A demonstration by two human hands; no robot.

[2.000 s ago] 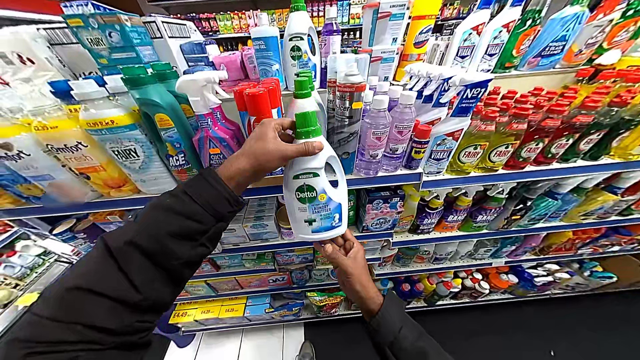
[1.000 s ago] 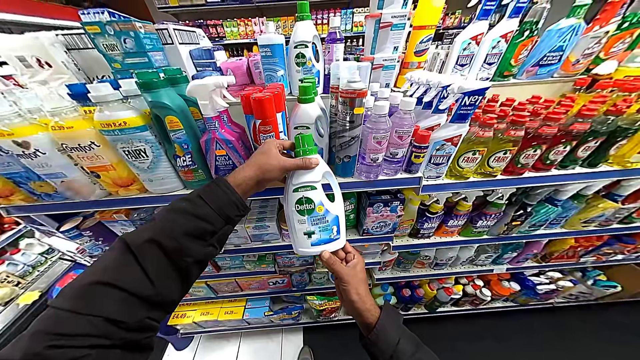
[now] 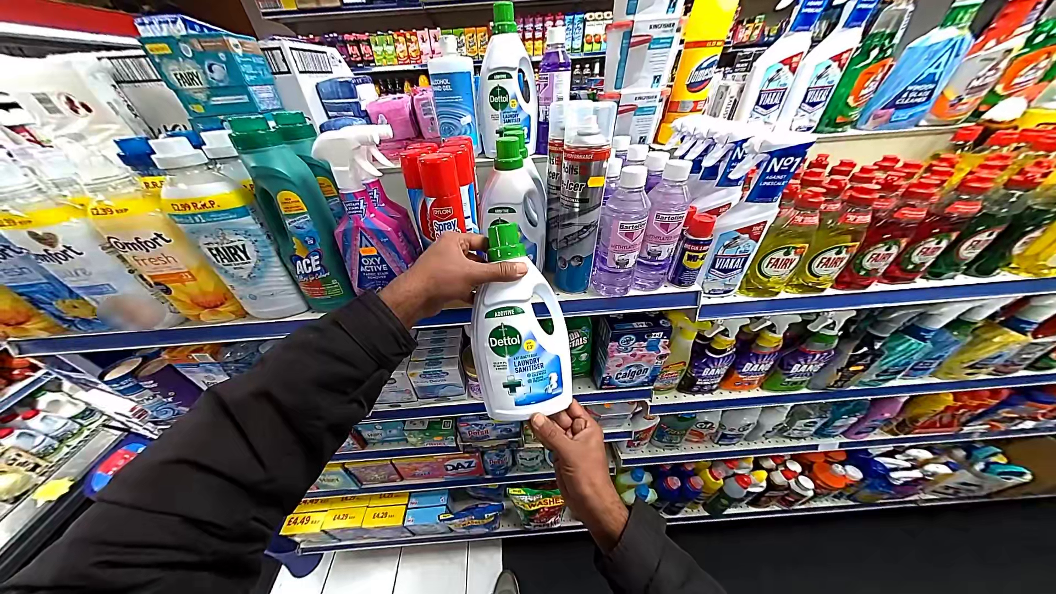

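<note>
A white Dettol laundry sanitiser bottle [image 3: 521, 355] with a green cap is held upright, label towards me, in front of the top shelf. My left hand [image 3: 450, 274] grips it at the neck, the thumb lying across the front just below the cap. At its base, my right hand [image 3: 577, 454] supports the lower right corner with the fingertips. Behind it on the shelf are similar white bottles [image 3: 511, 194] with green caps. Red-capped spray cans [image 3: 440, 194] stand close behind my left hand.
The blue shelf edge [image 3: 874, 299] runs across behind the hands. Fabric softener bottles [image 3: 239, 239] crowd the left, washing-up liquid bottles [image 3: 887, 235] the right. Lower shelves hold boxes [image 3: 631, 351] and more bottles. White floor tiles [image 3: 421, 569] show below.
My hands have kept their hold on the bottle, which has moved slightly lower against the shelves since the earliest frame. The shelf goods stand as before.
</note>
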